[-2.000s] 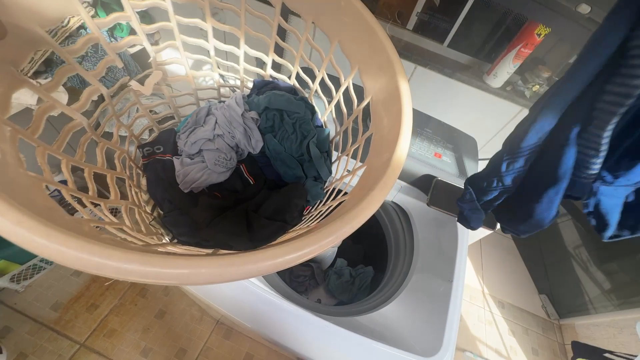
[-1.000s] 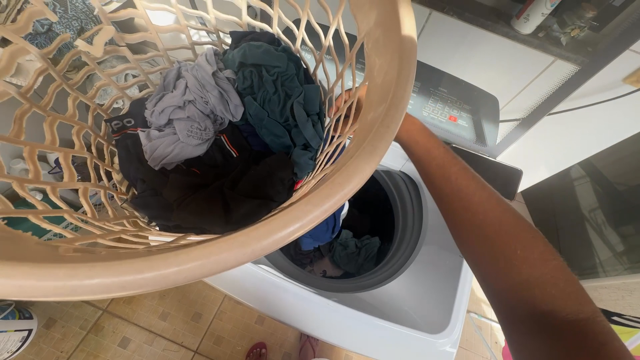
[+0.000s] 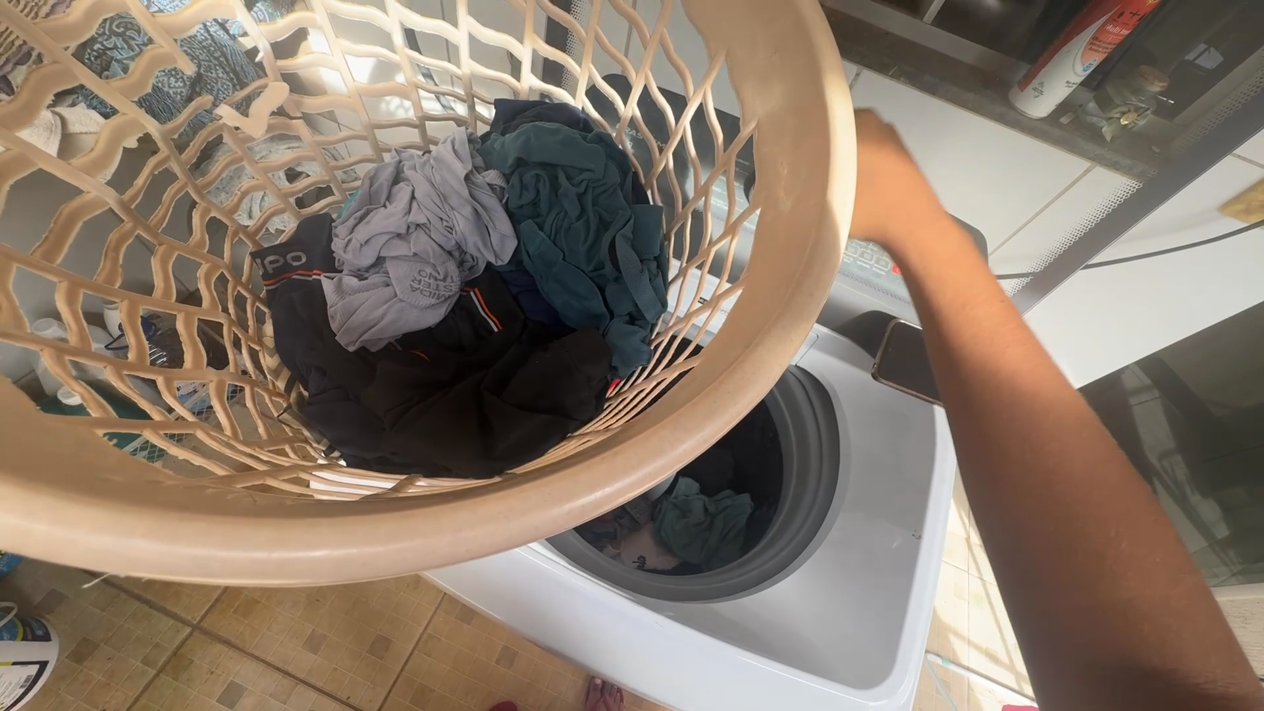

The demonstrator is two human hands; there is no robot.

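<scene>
A beige plastic laundry basket [image 3: 790, 237] tilts toward me above an open top-loading washing machine [image 3: 879, 553]. Inside it lie a crumpled grey garment [image 3: 420, 237], a dark teal garment [image 3: 583, 217] and a black garment with an orange-striped waistband [image 3: 444, 395]. My right hand [image 3: 884, 183] is at the outer right side of the basket rim; the rim hides its fingers, so its grip does not show. In the machine's drum, a green cloth [image 3: 703, 518] rests among other clothes. My left hand is out of the picture.
A dark phone [image 3: 907, 360] lies on the machine's back right edge by my forearm. Behind are the control panel, a cable and a shelf with a red and white spray can [image 3: 1076, 59]. A white bucket [image 3: 22, 657] stands on the tiled floor at lower left.
The dark blue garment seen at the right two seconds ago is gone from there. My right hand, behind the basket's mesh one second ago, has moved up and right to beside the rim.
</scene>
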